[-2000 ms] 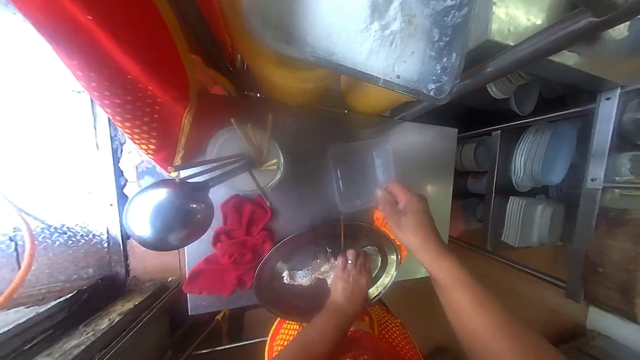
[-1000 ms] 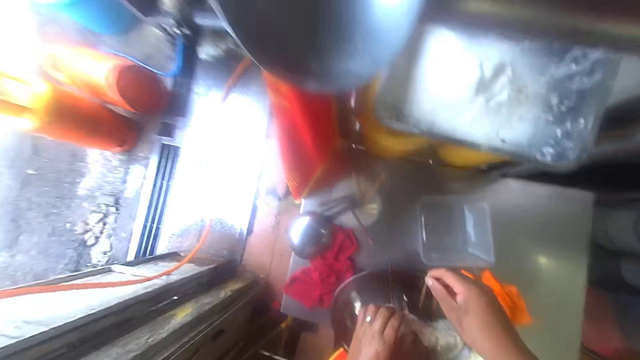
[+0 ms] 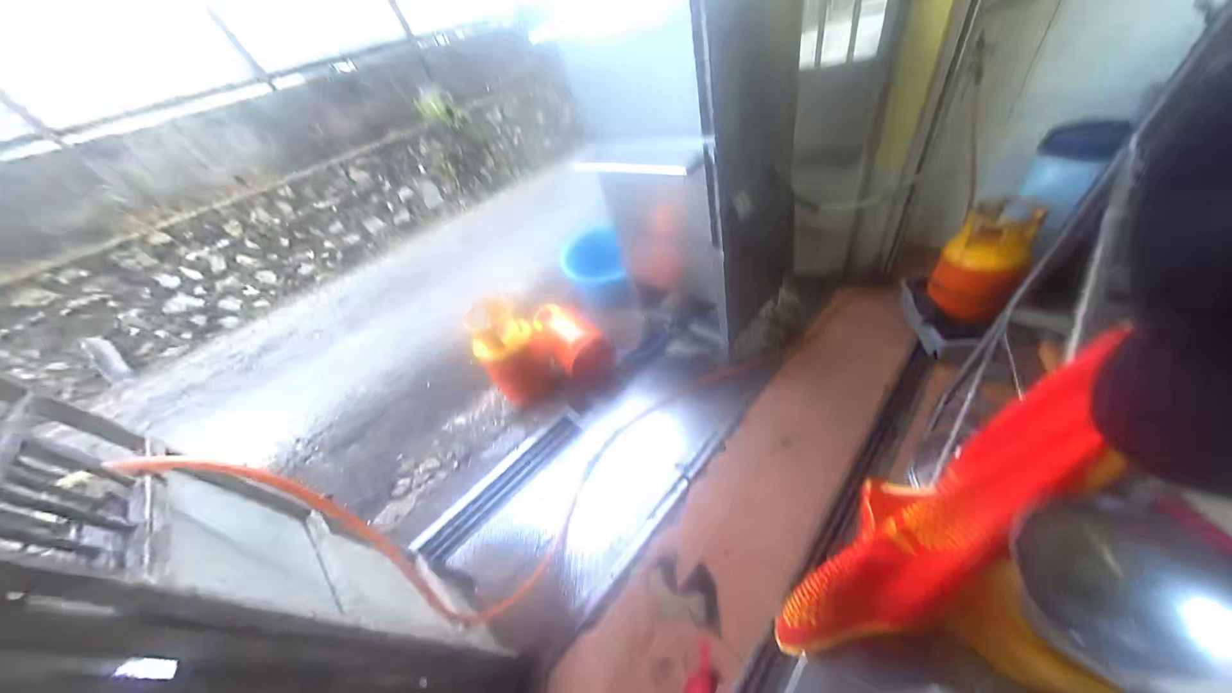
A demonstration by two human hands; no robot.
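Observation:
Neither of my hands shows in the head view; what they hold or touch is hidden from this angle. At the lower right a round metal pan or bowl (image 3: pixel 1116 587) is cut off by the edge, with a bright glare on it. Beside it a red and orange patterned cloth or bag (image 3: pixel 962 520) hangs at a slant. A small piece of red cloth (image 3: pixel 703 674) shows at the bottom edge.
An orange hose (image 3: pixel 385 553) crosses the ledge at the lower left and the doorway floor. Outside are orange gas cylinders (image 3: pixel 539 351) and a blue tub (image 3: pixel 594 260). Another gas cylinder (image 3: pixel 982 265) stands at the right wall, near a blue barrel (image 3: pixel 1068 178).
The view has swung far to the left, toward the doorway and the outside. My hands, the plate and the clear container from the earlier frames are out of view.

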